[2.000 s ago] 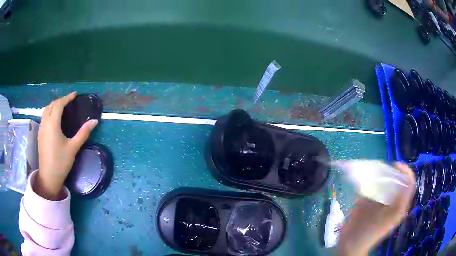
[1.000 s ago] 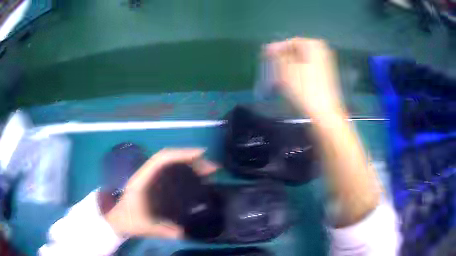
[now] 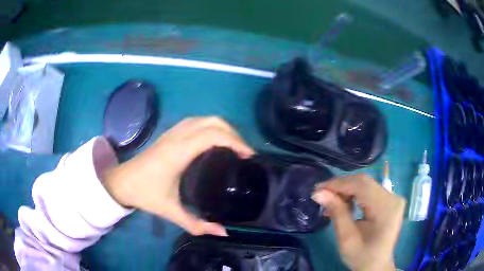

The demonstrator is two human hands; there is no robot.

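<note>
My left hand (image 3: 180, 164) grips a black rounded cover (image 3: 204, 182) at the left end of the middle housing (image 3: 273, 222), fingers above and thumb below. My right hand (image 3: 366, 217) is at that housing's right well, fingertips together at the edge of the crinkled protective film (image 3: 300, 193). Whether they pinch the film is unclear. A second twin-well housing (image 3: 337, 124) with a raised hood lies behind. A third (image 3: 239, 251) is cut off by the bottom edge.
One loose oval cover (image 3: 130, 114) lies left. A white carton (image 3: 48, 108) with clear plastic is far left. A translucent bottle (image 3: 421, 196) and a partly hidden orange-tipped bottle (image 3: 387, 182) stand right, by the blue tray (image 3: 439, 79). Clear pieces (image 3: 406, 71) lie behind.
The view has shifted. My left hand has brought a cover from the left onto the middle housing. My right hand has let go of the bottle and come down to the film.
</note>
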